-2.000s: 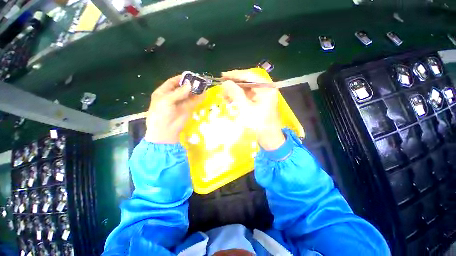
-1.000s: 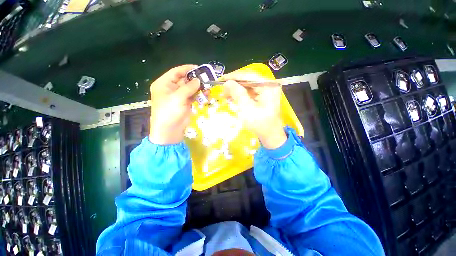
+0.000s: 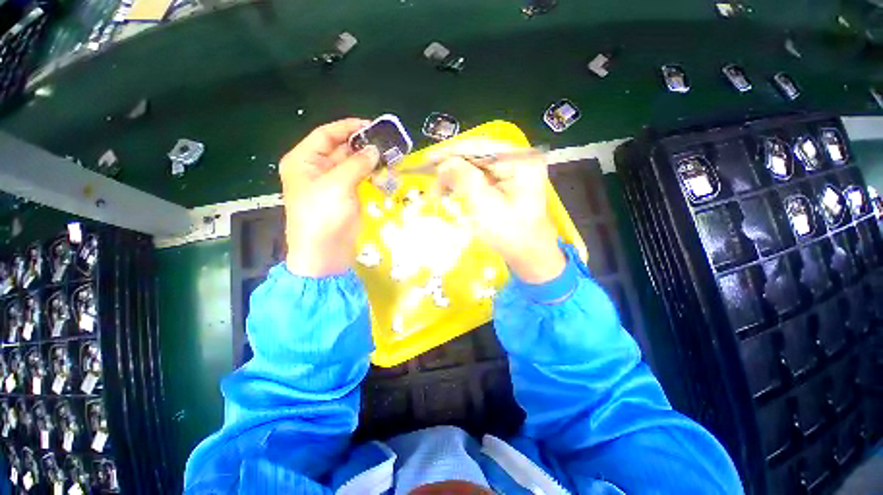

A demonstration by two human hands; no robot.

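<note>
My left hand (image 3: 324,193) holds a dark watch housing (image 3: 387,137) with a pale rim between thumb and fingers, above the upper left edge of the yellow tray (image 3: 426,338). A pale tab hangs from the housing's lower side. My right hand (image 3: 503,203) holds thin tweezers (image 3: 474,158) pointing left toward the housing. Glare blurs the tweezer tip, so I cannot tell if it touches the housing. Small white parts (image 3: 436,290) lie loose in the yellow tray, partly washed out by glare.
The yellow tray rests on a black blister tray (image 3: 426,392). A right tray stack (image 3: 775,309) holds several units in its far pockets. A left tray stack (image 3: 58,338) is nearly full of units with white tabs. Units (image 3: 561,115) lie scattered on the green belt (image 3: 242,87) beyond the pale rail (image 3: 591,152).
Units on the belt have shifted to the right. The held housing has tilted and turned in my left hand. My right hand still holds the tweezers in nearly the same place.
</note>
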